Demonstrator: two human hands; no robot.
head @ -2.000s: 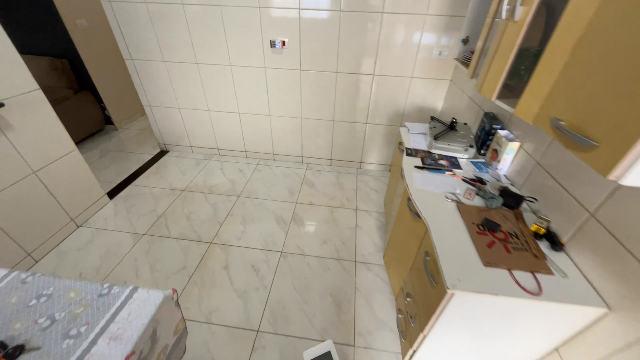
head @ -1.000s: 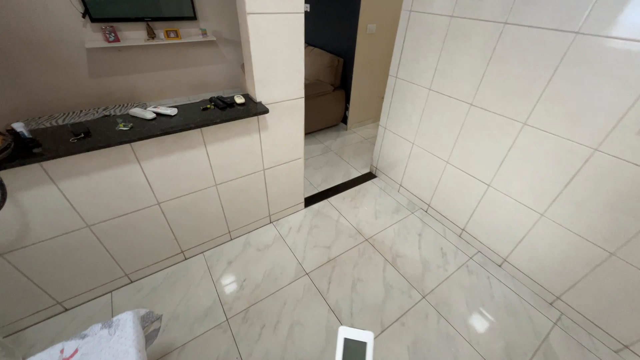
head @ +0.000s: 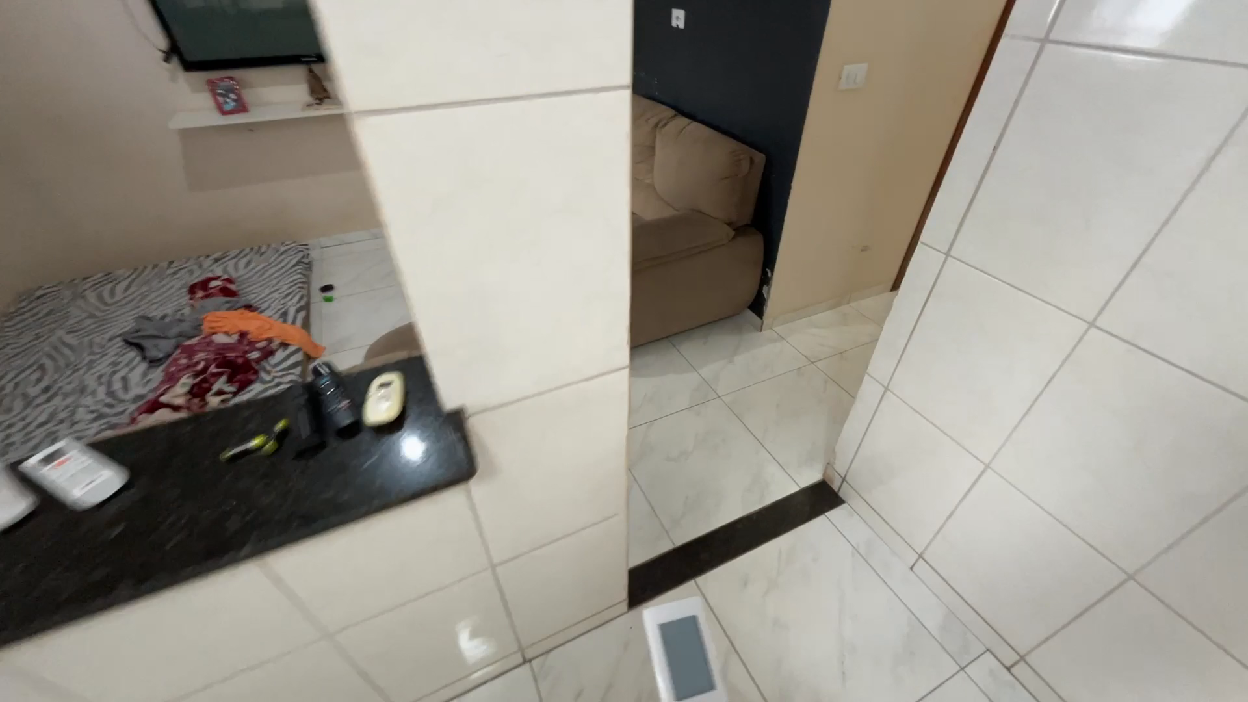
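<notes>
Neither my left hand nor my right hand is in the head view. A white device with a grey rectangular screen shows at the bottom edge, right of the middle; what supports it is out of view. To the left, a black stone counter bears a pale yellow oval object, a dark bottle, a yellow-green and black item and a white packet or container with writing.
A tiled pillar stands between the counter and a doorway with a dark threshold strip. Beyond are a brown sofa, a zebra-patterned mattress with crumpled cloths, and a wall-mounted television. A white tiled wall rises at the right.
The view has swung left from the cabinet side and come nearer to the doorway and the stone counter. The patterned cloth at lower left has gone out of view.
</notes>
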